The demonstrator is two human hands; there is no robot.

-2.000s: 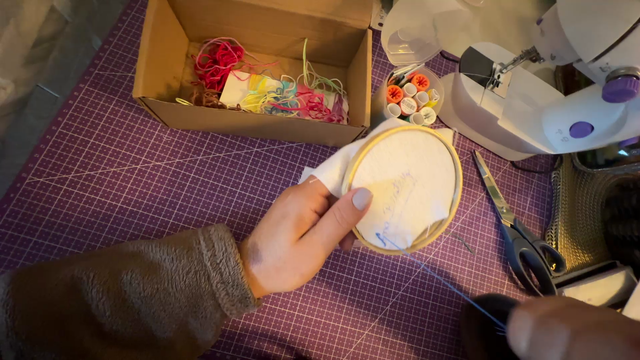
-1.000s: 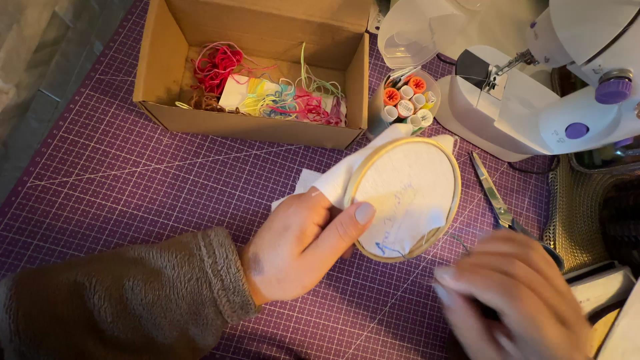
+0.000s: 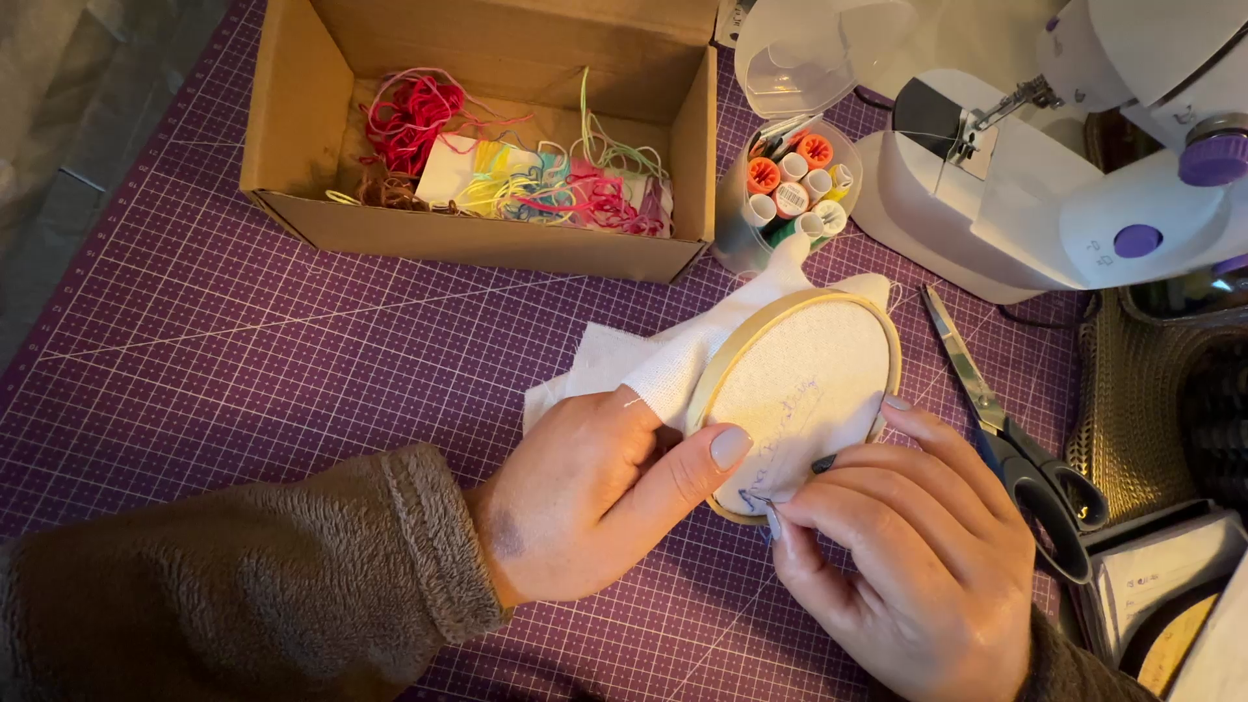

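My left hand (image 3: 595,487) grips the lower left rim of a wooden embroidery hoop (image 3: 717,375), thumb on the front and fingers behind it. White fabric (image 3: 809,361) is stretched in the hoop and bears faint drawn writing, with dark blue stitches (image 3: 753,499) near the lower edge. Loose cloth spreads out behind the hoop to the left. My right hand (image 3: 907,546) is at the hoop's lower right, thumb and index finger pinched together beside the blue stitches. A needle seems to be between those fingertips, but it is too small to tell surely.
Purple cutting mat (image 3: 244,390) lies under everything. A cardboard box (image 3: 468,234) holds embroidery floss (image 3: 414,117). Beside it stands an open plastic tub (image 3: 746,214) of thread spools. Scissors (image 3: 990,409) lie right of the hoop, below a white sewing machine (image 3: 1024,214). Papers (image 3: 1160,575) are at lower right.
My right hand has come from the lower right up to the hoop's lower edge, and its fingertips have closed at the blue stitches. My left hand keeps its hold on the hoop.
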